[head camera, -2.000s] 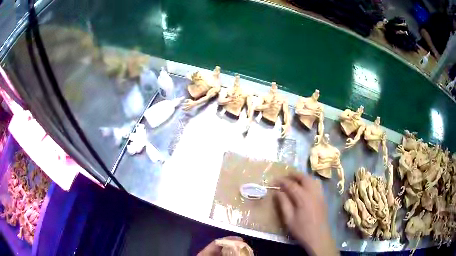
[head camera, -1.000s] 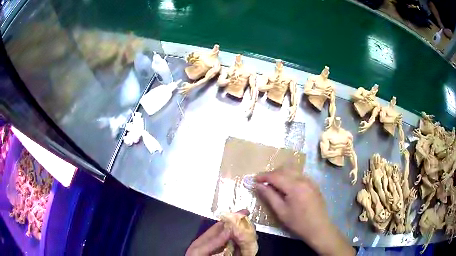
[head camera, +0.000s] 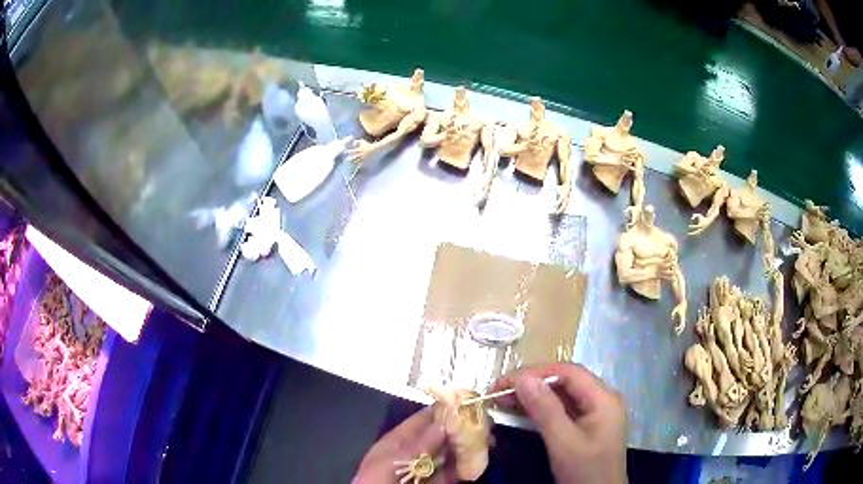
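My left hand (head camera: 405, 448), cut off by the bottom edge, holds a tan figure torso (head camera: 467, 444) in front of the table edge; a small spread-finger hand of the figure shows beside it. My right hand (head camera: 575, 416) pinches a thin pale applicator stick (head camera: 511, 389), whose far tip meets the torso's upper end. The exact contact spot is too small to tell. A shallow clear dish (head camera: 497, 329) sits on the brown cardboard pad (head camera: 558, 302), which has shiny smears.
Several torsos (head camera: 537, 142) stand along the green conveyor belt (head camera: 568, 57). An arm pile (head camera: 733, 359) and a torso pile (head camera: 833, 302) lie at right. White squeeze bottles (head camera: 308, 172) and a crumpled white wipe (head camera: 265, 232) lie at left. A purple crate (head camera: 114, 406) of parts is lower left.
My right hand has moved from the dish down towards the bottom, bringing the stick to the torso. The dish is uncovered. My left hand still holds the torso, now turned differently.
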